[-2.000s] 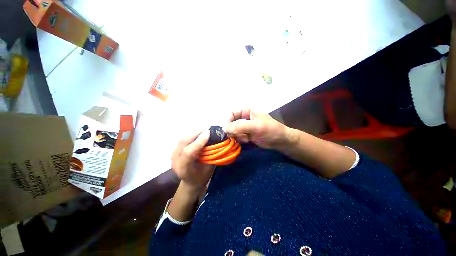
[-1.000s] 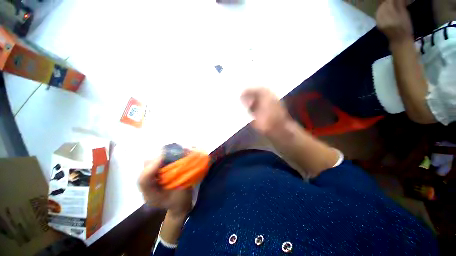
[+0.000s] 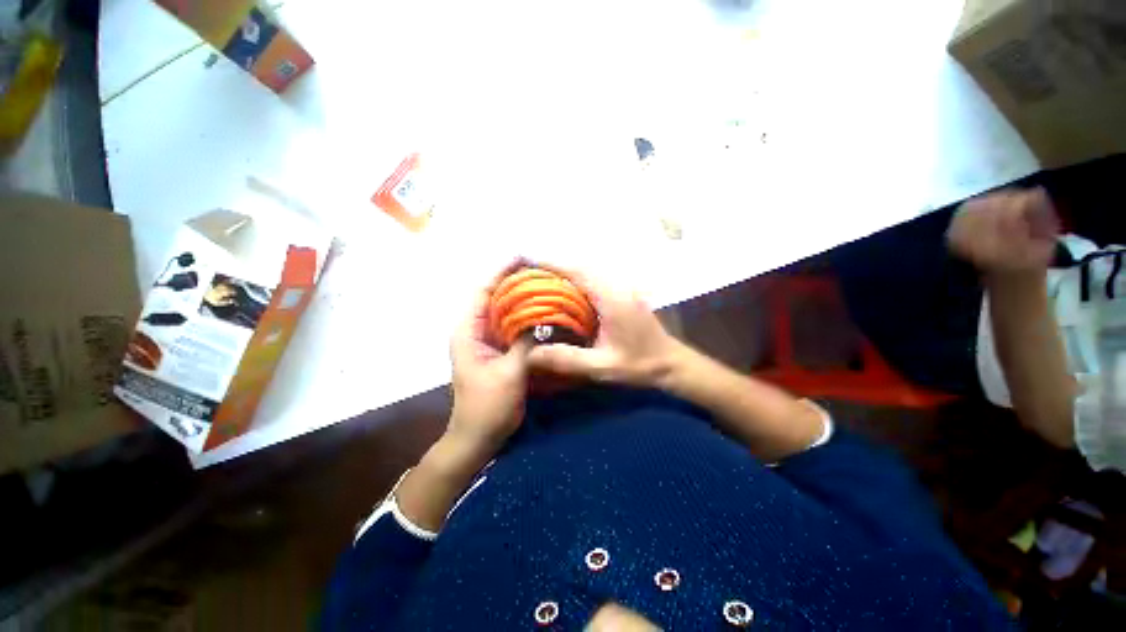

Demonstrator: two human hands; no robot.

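An orange cord bundle (image 3: pixel 541 300) is held between both hands close to my body, by the table's front edge. Its orange loops face away from me and its black end faces me. My left hand (image 3: pixel 485 364) wraps its left side. My right hand (image 3: pixel 624 346) holds its right side, with the thumb at the black end. A retail box (image 3: pixel 220 333) with pictures and an orange side lies on the white table (image 3: pixel 494 111) at the left, its end flaps open.
A second orange box (image 3: pixel 253 43) lies at the back left. A small orange-and-white card (image 3: pixel 405 194) and dark bits lie on the table. Brown cartons stand at left (image 3: pixel 68 333) and back right (image 3: pixel 1050 74). A neighbour's hand (image 3: pixel 1006 231) is at right, beyond a red stool (image 3: pixel 834 352).
My right hand has come back to the bundle after being away from it. The bundle is turned, its black end now towards me. A brown carton now shows at the back right.
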